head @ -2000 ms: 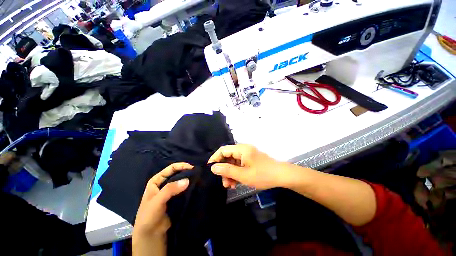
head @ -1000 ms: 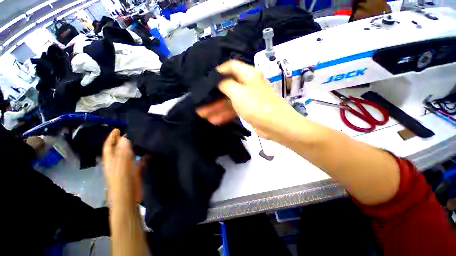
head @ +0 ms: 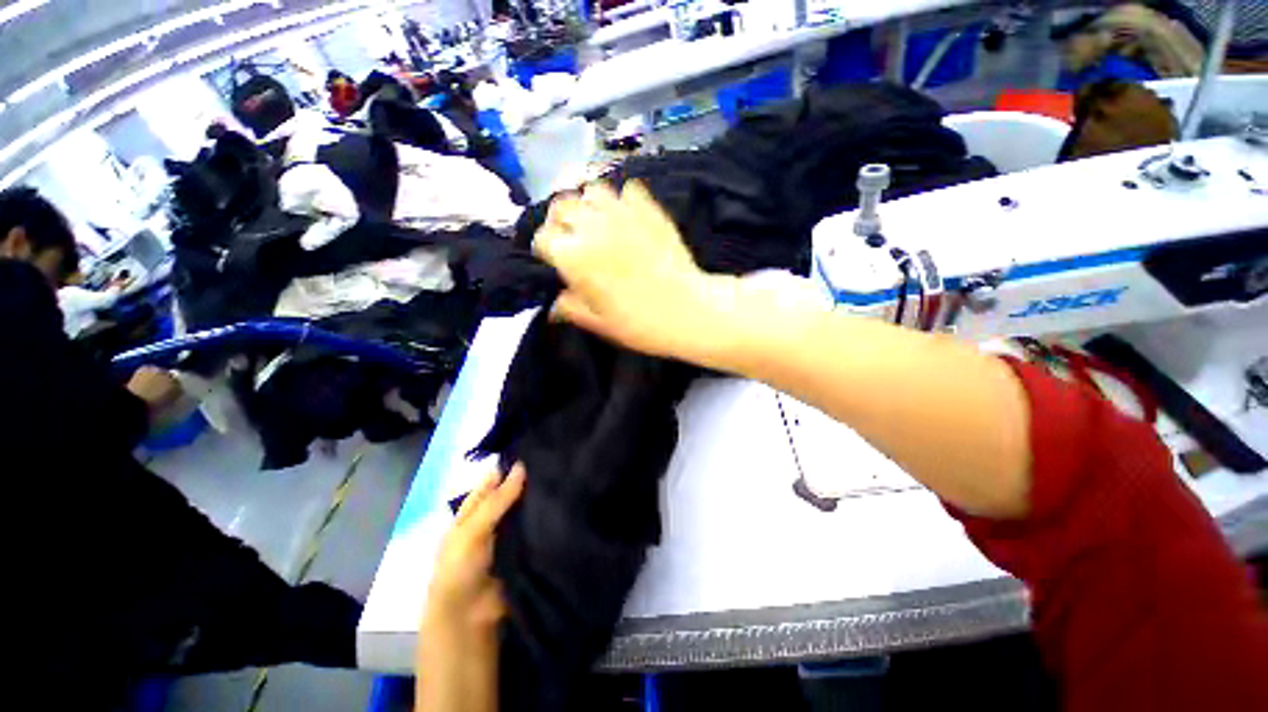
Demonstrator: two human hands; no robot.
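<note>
A black garment piece (head: 591, 466) lies over the left part of the white machine table (head: 793, 556) and hangs over its front edge. My right hand (head: 619, 264) is at the garment's far end, fingers bent over black cloth; the fingertips are partly blurred, and whether they pinch it cannot be told. My left hand (head: 473, 543) lies against the garment's left side near the front edge, fingers extended. The white sewing machine (head: 1029, 264) stands to the right. My right forearm hides part of its needle area.
A heap of black garments (head: 834, 153) lies behind the machine. Black and white garments (head: 348, 209) are piled at the left back. Red scissors (head: 1112, 383) and a black strip (head: 1182, 403) lie under the machine arm. A person in dark clothes (head: 84, 487) is at the left.
The view has shifted left. The garment has moved from in front of the needle area to the table's left part. My right hand has moved away from the machine head, towards the heap.
</note>
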